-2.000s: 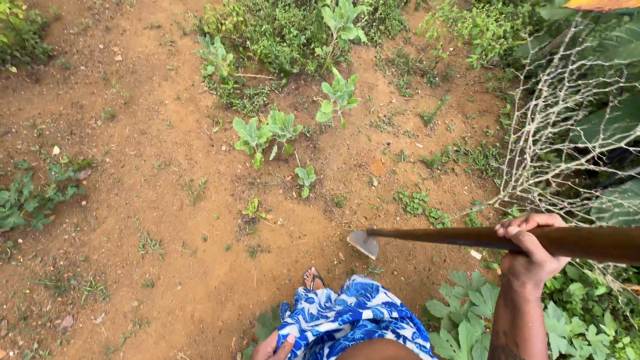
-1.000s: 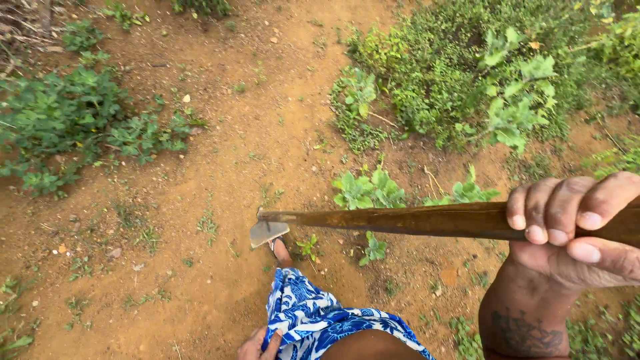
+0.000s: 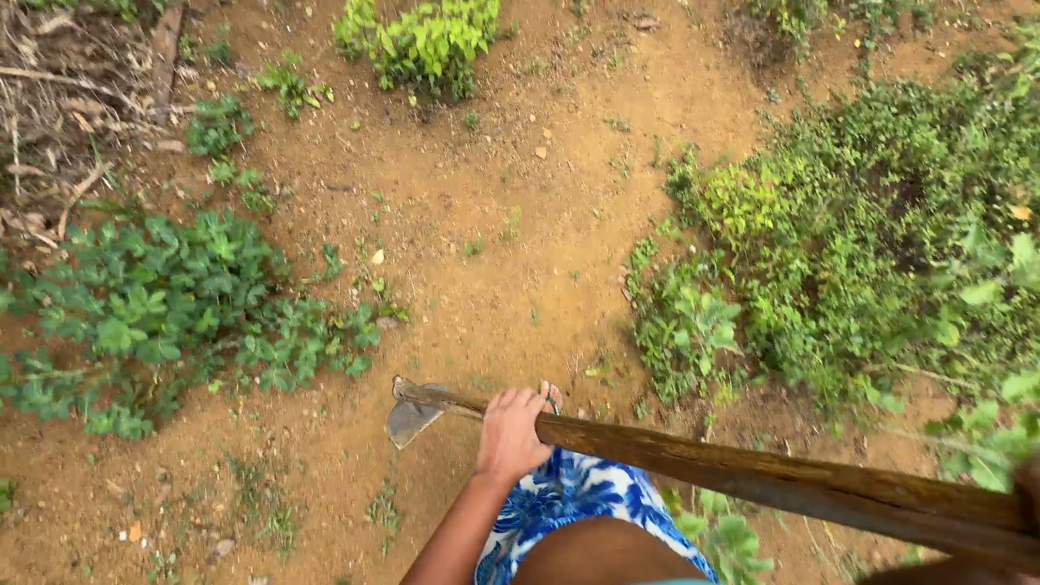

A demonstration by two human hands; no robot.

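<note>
A hoe with a long wooden handle [image 3: 731, 479] slants across the lower part of the view. My left hand [image 3: 512, 431] is closed around the handle near the blade end. The grey metal hoe blade [image 3: 413, 418] hangs over bare soil, just left of that hand. At the right edge, my right hand [image 3: 1025, 496] is mostly cut off and dark at the thick end of the handle; its fingers cannot be made out. Below the handle is blue and white patterned cloth [image 3: 585, 487] on my body, and a foot in a sandal [image 3: 552, 396] shows beside my left hand.
Leafy green plants [image 3: 162, 292] grow at the left, and a dense patch of low shrubs [image 3: 853, 227] spreads at the right. A bright green bush [image 3: 431, 45] stands at the top. Dry branches [image 3: 73, 106] lie top left. A strip of brown soil [image 3: 504, 219] runs between the plants.
My left hand has left the patterned cloth and taken hold of the handle near the blade. The right hand, plainly seen gripping the handle before, is now mostly out of frame. The view has shifted.
</note>
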